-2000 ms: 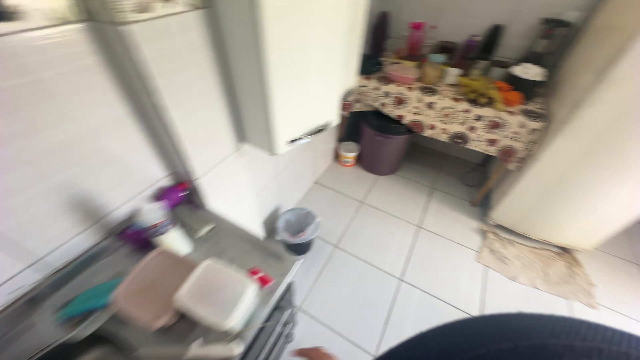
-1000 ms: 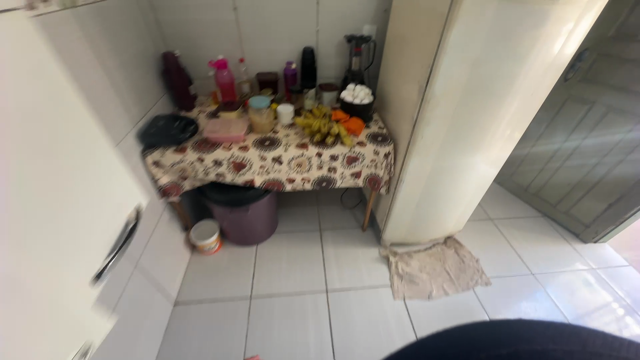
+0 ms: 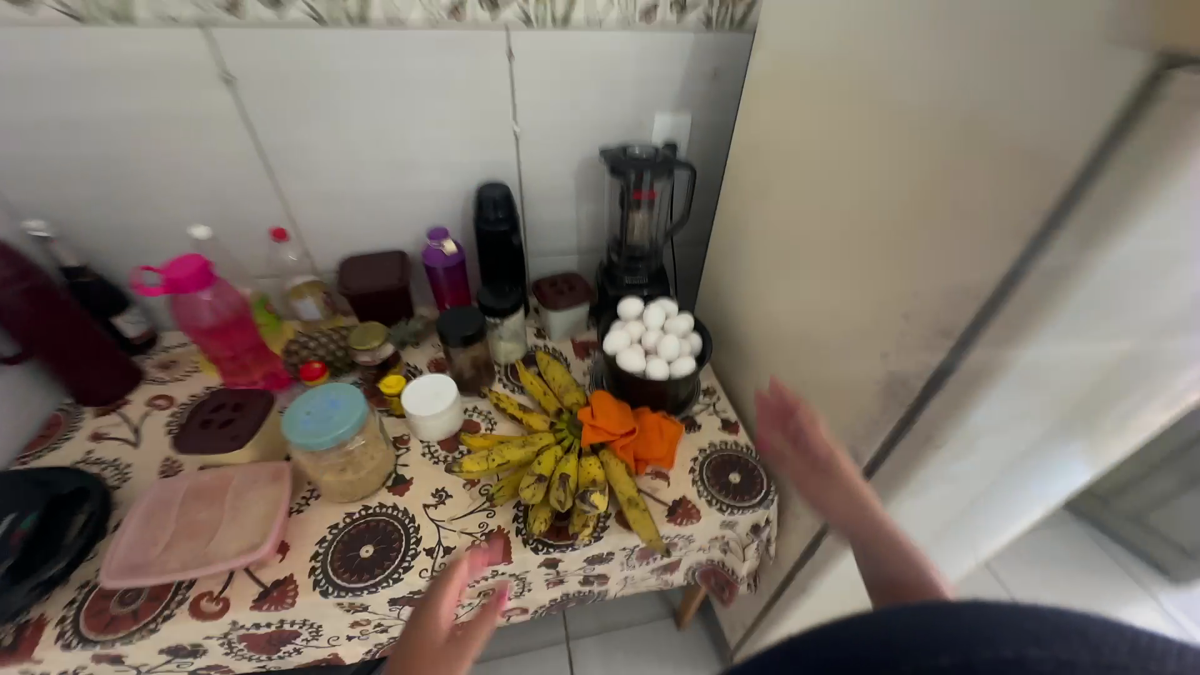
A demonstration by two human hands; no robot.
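My left hand is over the front edge of a table with a patterned tablecloth, fingers apart and holding nothing. Behind it lies a bunch of spotted yellow bananas, with an orange cloth touching its right side. A dark pot heaped with white eggs stands behind the cloth. My right hand, blurred and empty, is raised to the right of the pot, in front of the side of a tall pale cabinet or refrigerator. Its fingers look extended.
A blender stands behind the eggs. Along the wall are a black thermos, a purple bottle and a pink bottle. Nearer are a blue-lidded jar, a white-lidded jar, a pink container and a black bag.
The view has turned and come much closer to the table. Both my hands are now raised into view; one second ago only a fingertip showed at the bottom edge.
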